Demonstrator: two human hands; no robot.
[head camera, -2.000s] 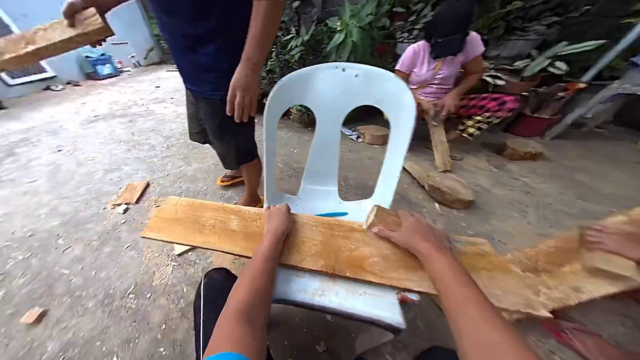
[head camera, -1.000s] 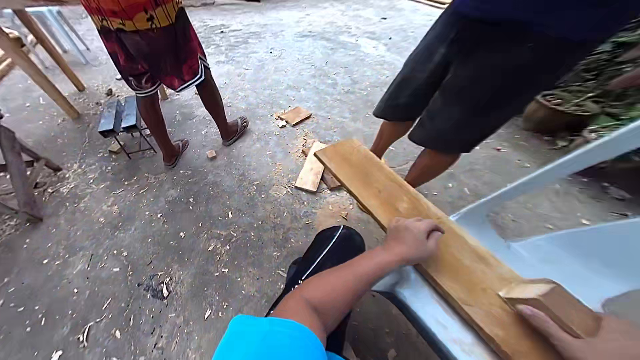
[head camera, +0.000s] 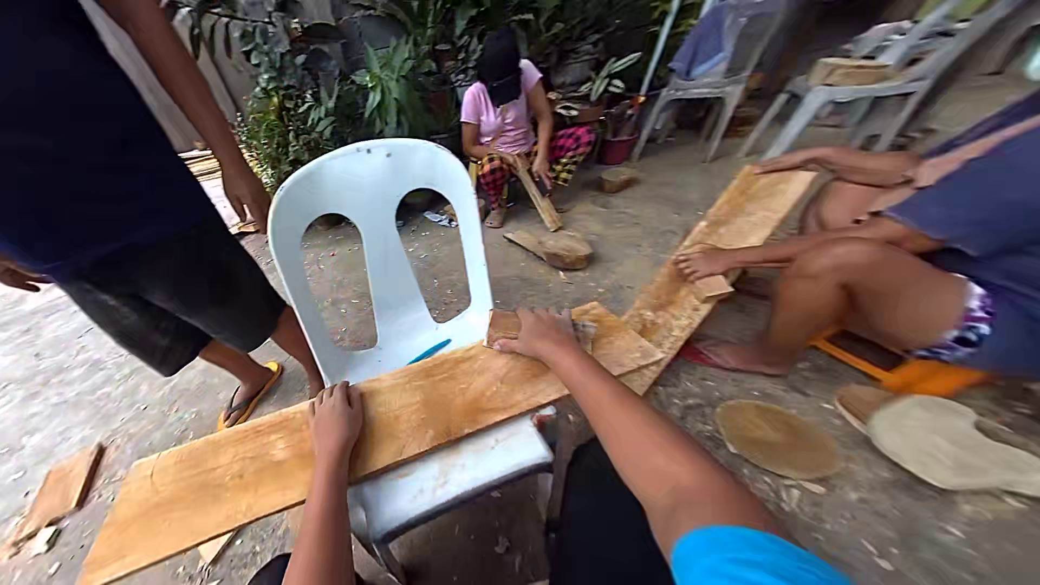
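Note:
A long wooden plank (head camera: 439, 390) lies across the seat of a white plastic chair (head camera: 374, 175), its left end reaching down toward the ground. My left hand (head camera: 335, 418) rests over the plank near its middle, fingers curled at the far edge. Near the plank's right end, my right hand (head camera: 540, 333) grips a small wooden block (head camera: 502, 327) that sits on the plank's top face. A blue object (head camera: 429, 351) lies on the chair seat behind the plank. The plank's right end is beside or over another board (head camera: 747, 215); whether they touch I cannot tell.
At the right, a seated person (head camera: 861, 244) holds a block on the other board. A standing person (head camera: 122, 203) is close at the left. Farther back, another person (head camera: 508, 122) sits holding a wood piece. Wood scraps (head camera: 61, 491) and round wooden slabs (head camera: 776, 439) lie on the ground.
The view has swung back right from the ground at the left. My right hand, with the block, is now near the plank's right end, farther along than two seconds ago.

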